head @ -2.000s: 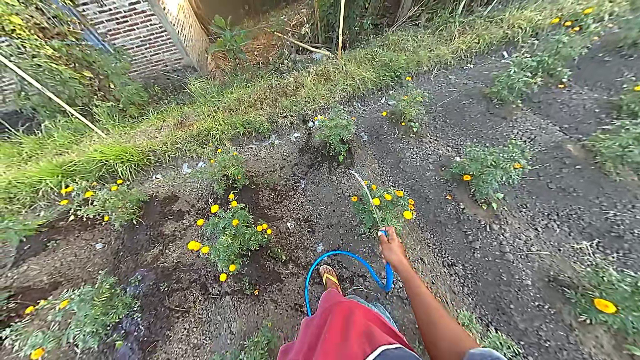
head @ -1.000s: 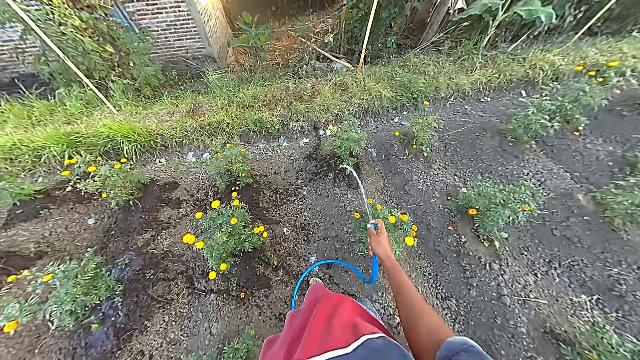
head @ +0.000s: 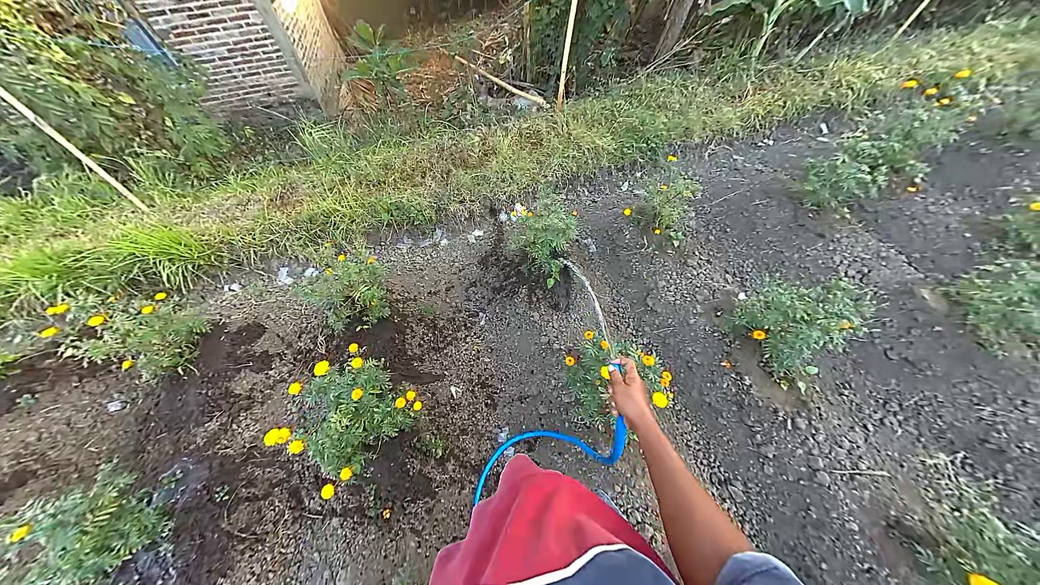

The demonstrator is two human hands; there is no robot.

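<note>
My right hand point(head: 627, 392) is closed around the end of a blue garden hose point(head: 561, 436), which loops down toward my body. From the hose end a thin stream of water point(head: 591, 294) arcs forward and lands at the base of a leafy flower plant point(head: 546, 236), where the soil looks dark and wet. Just beyond and beside my hand grows a marigold plant point(head: 589, 378) with yellow and orange blooms, partly hidden by the hand. My left hand is out of sight.
Another marigold plant point(head: 353, 418) stands in dark soil at left, with a smaller plant point(head: 351, 291) behind it. A further plant point(head: 800, 325) grows at right. Beyond lie a grass strip point(head: 455, 175), bamboo poles point(head: 568, 53) and a brick wall point(head: 223, 49).
My right hand keeps hold of the hose, and water still runs from it. The stream reaches the leafy plant's base now; two seconds ago it fell short of it. The sandaled foot has gone out of view.
</note>
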